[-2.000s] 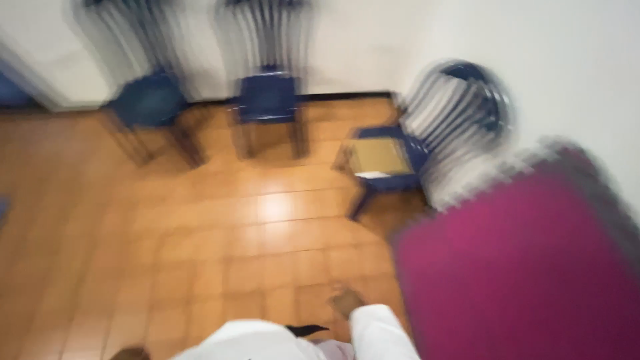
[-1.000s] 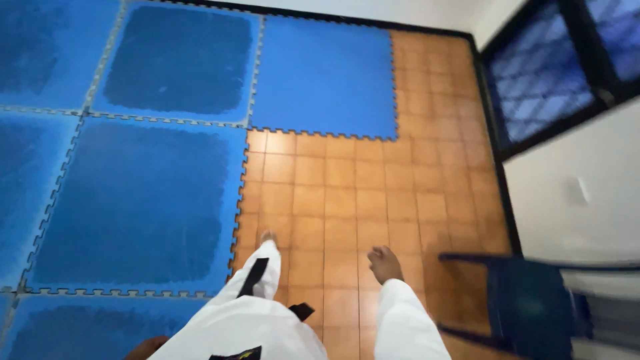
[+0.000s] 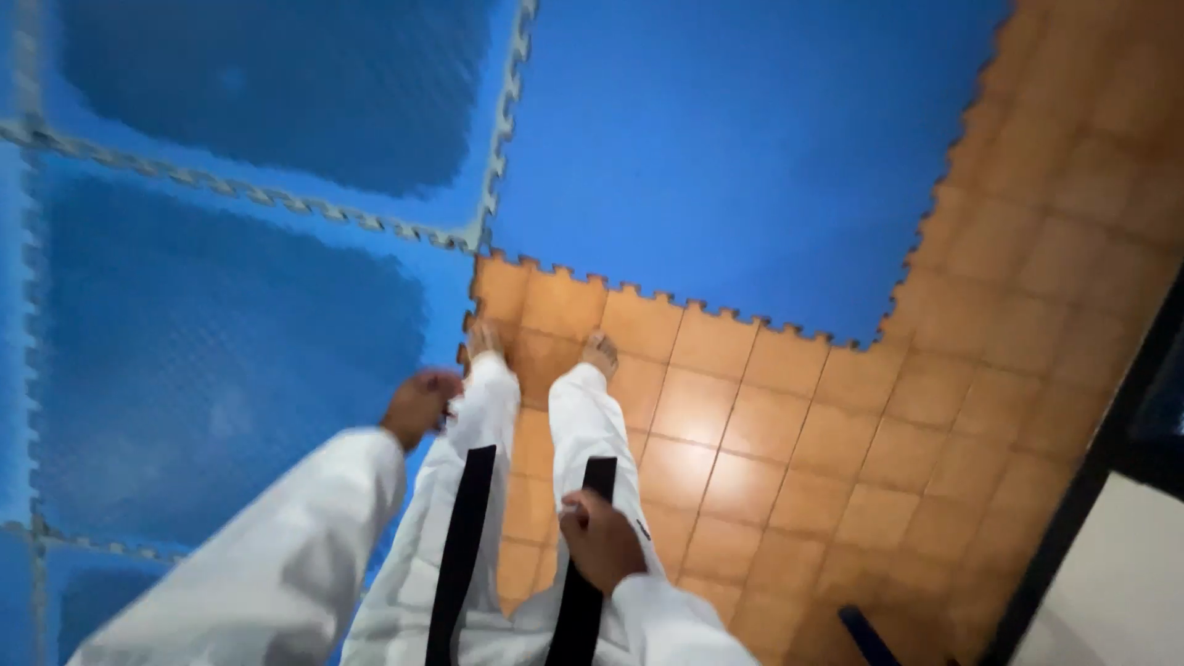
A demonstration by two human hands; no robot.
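Observation:
My left hand (image 3: 423, 407) hangs with curled fingers beside my left trouser leg (image 3: 481, 407), nothing visible in it. My right hand (image 3: 599, 541) is in front of my right thigh, over one black belt end (image 3: 573, 606), its fingers curled; whether it grips the belt I cannot tell. The other black belt end (image 3: 462, 546) hangs down over the white trousers. Both bare feet stand on orange floor tiles (image 3: 782, 416), the left one at the edge of a blue foam mat (image 3: 231, 351).
Another blue foam mat (image 3: 731, 157) with a toothed edge lies ahead of my feet. More interlocking mats spread to the left. A dark skirting strip (image 3: 1064, 555) runs along the wall at the right. A dark blue bar (image 3: 868, 636) shows at the bottom right.
The view has swung from the chairs and magenta surface to the mats, then down to my feet. My left hand has come into fuller view, and my right hand is now before my thigh.

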